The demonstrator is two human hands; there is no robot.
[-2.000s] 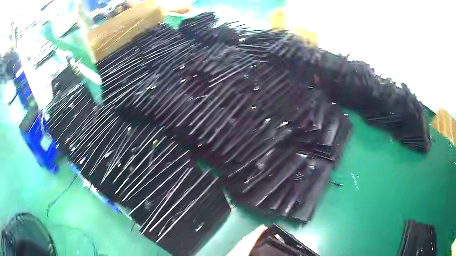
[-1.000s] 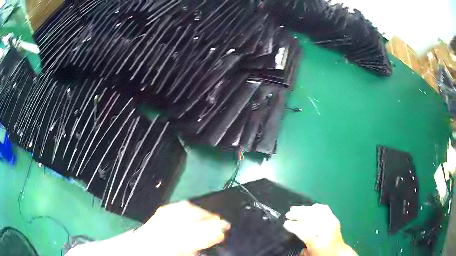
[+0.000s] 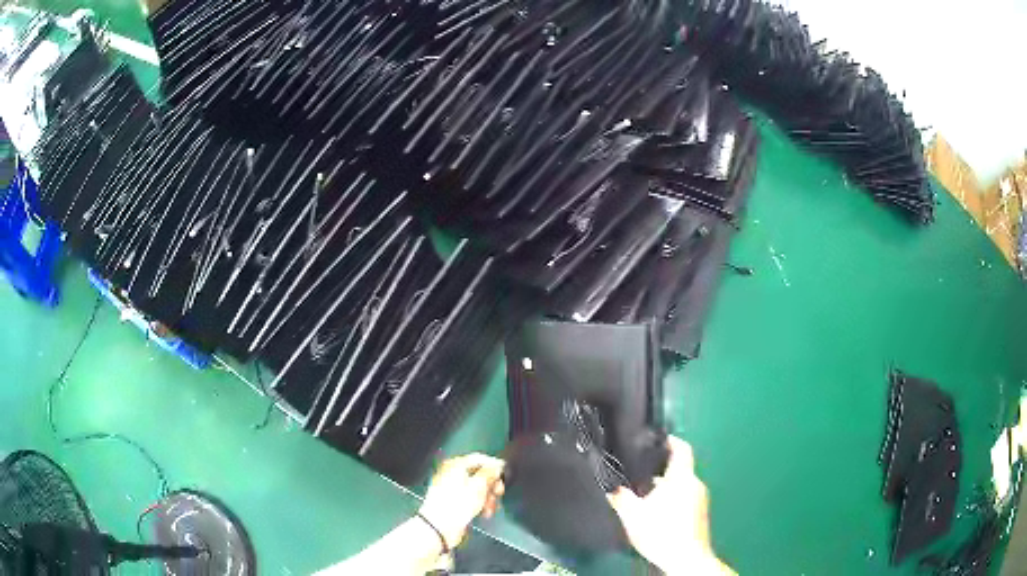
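Note:
A black panel [image 3: 580, 377] with a coiled thin cable [image 3: 588, 439] on its middle is in front of me. Its far edge reaches the nearest of the overlapping cabled panels. My left hand [image 3: 467, 495] is at its left edge with bent fingers; whether it grips the edge is not clear. My right hand [image 3: 664, 506] holds its near right side, with the fingers by the cable. Cabled panels [image 3: 372, 281] lean in overlapping rows at left and centre.
More black panels [image 3: 867, 158] stand in a curved row at the far right. A small stack of bare panels [image 3: 926, 456] lies at right, with dark cables [image 3: 974, 546] near it. Cartons [image 3: 957, 180] stand beyond the green table [image 3: 811, 371]. A black fan [image 3: 45, 506] is at lower left.
The held panel has turned more upright and moved up toward the rows. My left hand has moved from over the panel to its left edge. The camera view has shifted.

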